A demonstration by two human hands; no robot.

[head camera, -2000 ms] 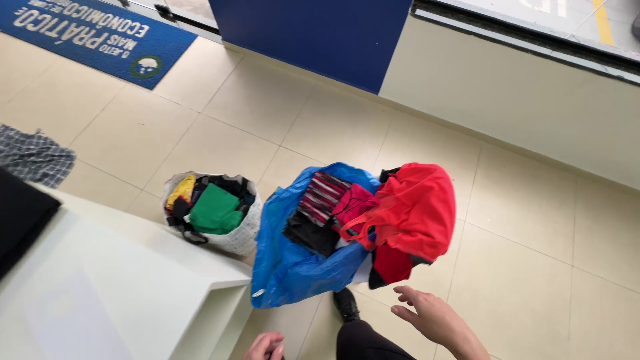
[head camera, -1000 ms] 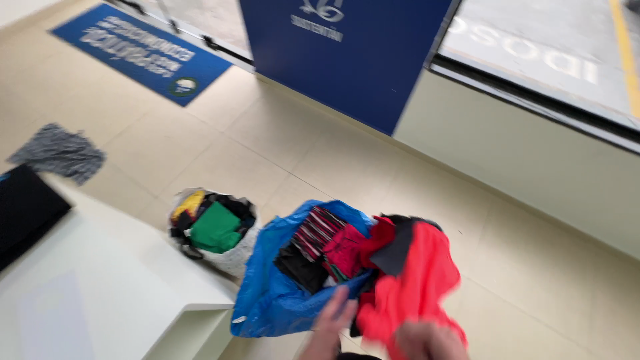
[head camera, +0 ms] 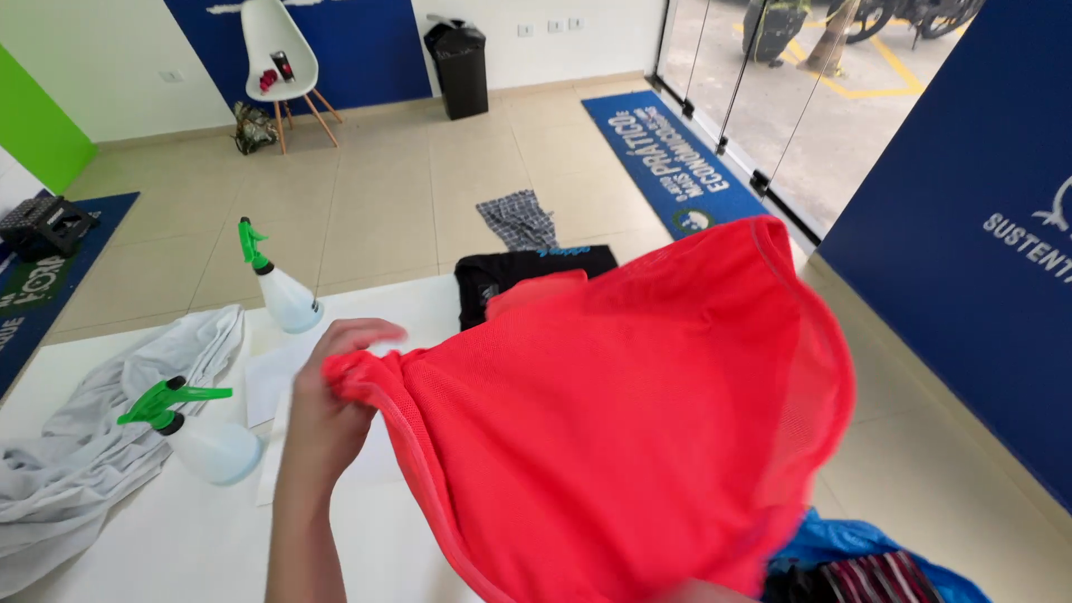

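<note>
A bright red mesh garment (head camera: 603, 402) is spread in the air over the white table and hides much of it. My left hand (head camera: 339, 394) grips its bunched left edge. My right hand (head camera: 703, 591) shows only as a blurred patch under the cloth at the bottom edge, its fingers hidden. Behind the red cloth a folded black garment (head camera: 536, 266) lies at the table's far end. The blue plastic bag (head camera: 846, 536), with a striped garment (head camera: 879, 579) in it, stands at the lower right.
Two spray bottles with green heads (head camera: 289, 297) (head camera: 213, 448) and a crumpled pale grey cloth (head camera: 109, 444) are on the white table (head camera: 209, 536). A checked cloth (head camera: 517, 219) lies on the floor. Farther back are a white chair (head camera: 280, 54) and a black bin (head camera: 456, 71).
The red garment, on top of the blue bag two seconds ago, is now lifted and held out over the table. The view has swung left, toward the table and chair.
</note>
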